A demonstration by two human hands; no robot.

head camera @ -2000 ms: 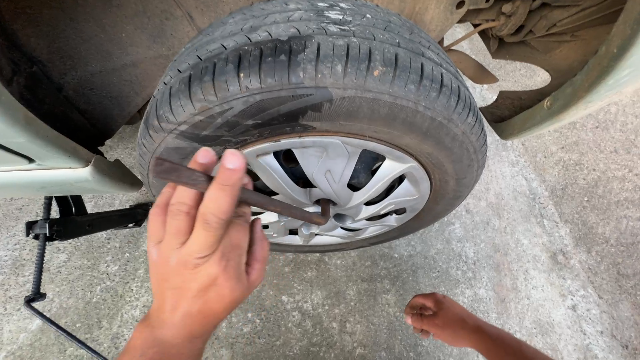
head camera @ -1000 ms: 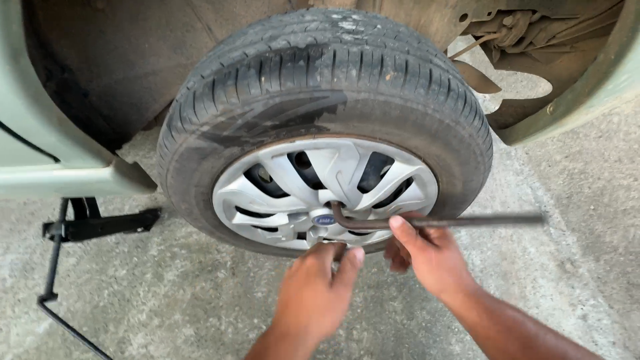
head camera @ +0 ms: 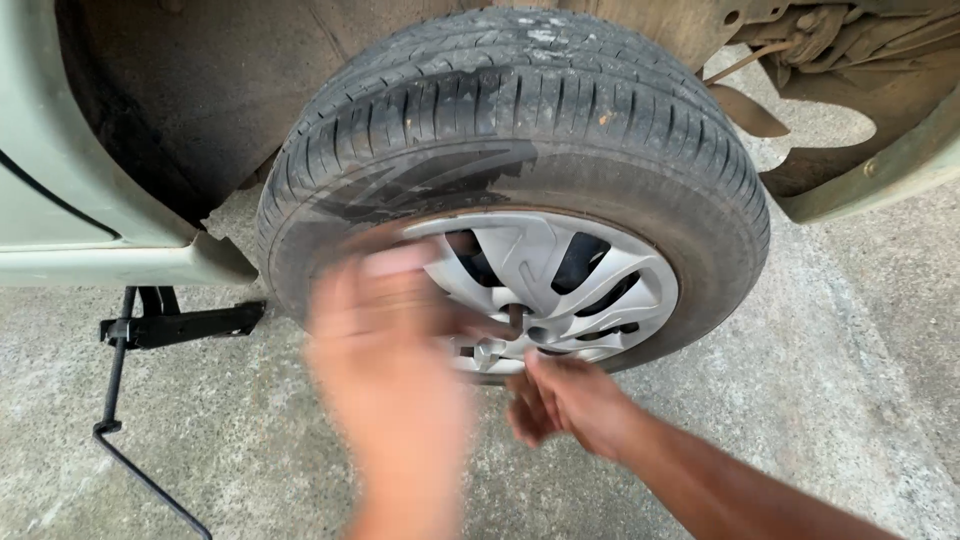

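A car wheel with a black tire (head camera: pixel 600 172) and a silver hubcap (head camera: pixel 525 247) fills the middle. The bent end of a rusty lug wrench (head camera: pixel 514 319) sits in a recess near the hubcap's centre; its handle runs left and is blurred behind my left hand (head camera: pixel 382 322). That hand is motion-blurred at the wrench handle, and its grip cannot be made out. My right hand (head camera: pixel 562 394), fingers curled, is at the hubcap's lower edge, just below the wrench head. Whether it holds anything is hidden. A lug nut (head camera: pixel 486 354) shows at the lower part of the hubcap.
At the left, a black scissor jack (head camera: pixel 180 326) with a crank rod (head camera: pixel 150 484) stands under the pale green car body (head camera: pixel 112 266). The wheel arch (head camera: pixel 210 82) surrounds the tire's top. Rough concrete (head camera: pixel 277 457) lies below.
The wrench handle has swung from the right side of the hubcap to the left since one second ago. My left hand has moved up and left; my right hand has moved lower on the wheel.
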